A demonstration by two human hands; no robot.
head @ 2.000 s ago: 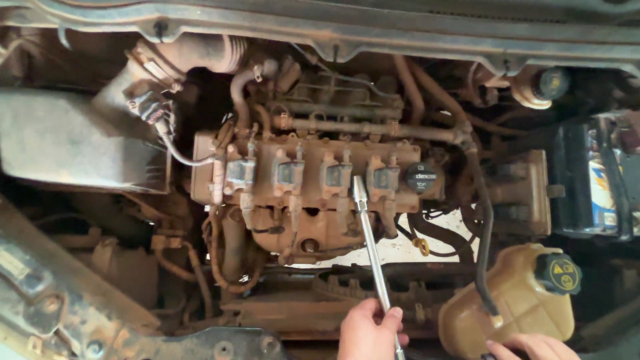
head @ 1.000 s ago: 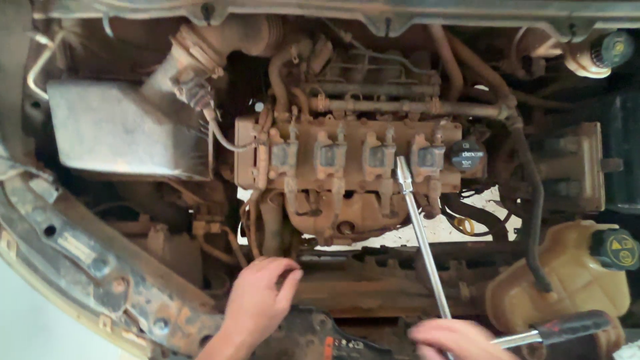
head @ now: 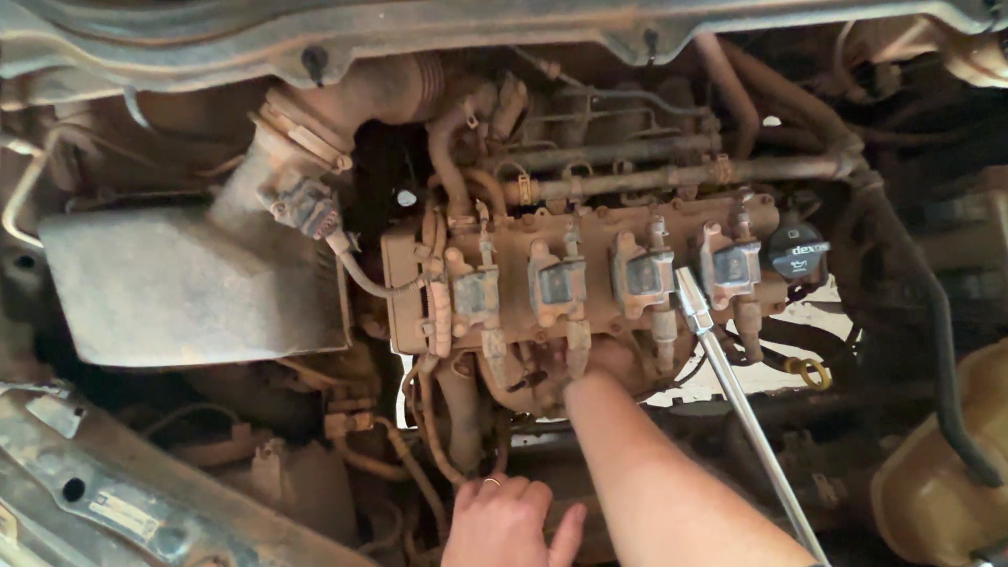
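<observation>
My left hand, with a ring on one finger, is at the bottom centre below the engine; its fingertips curl out of sight beside a thin hose. My right forearm reaches up from the bottom right. My right hand is low among the parts below the dusty valve cover, partly hidden behind a coil connector; its grip does not show. A chrome socket on a long bar leans against the cover between two ignition coils, touched by neither visible hand. Several coils line the cover.
An air filter box is at the left, with its intake duct above. The black oil filler cap is right of the coils, a yellow dipstick ring below it. A coolant tank and black hose occupy the right side.
My left hand held the bar two seconds ago and is now off it, farther left. My right hand has moved from near the bar's lower end to among the engine parts. The view has moved closer.
</observation>
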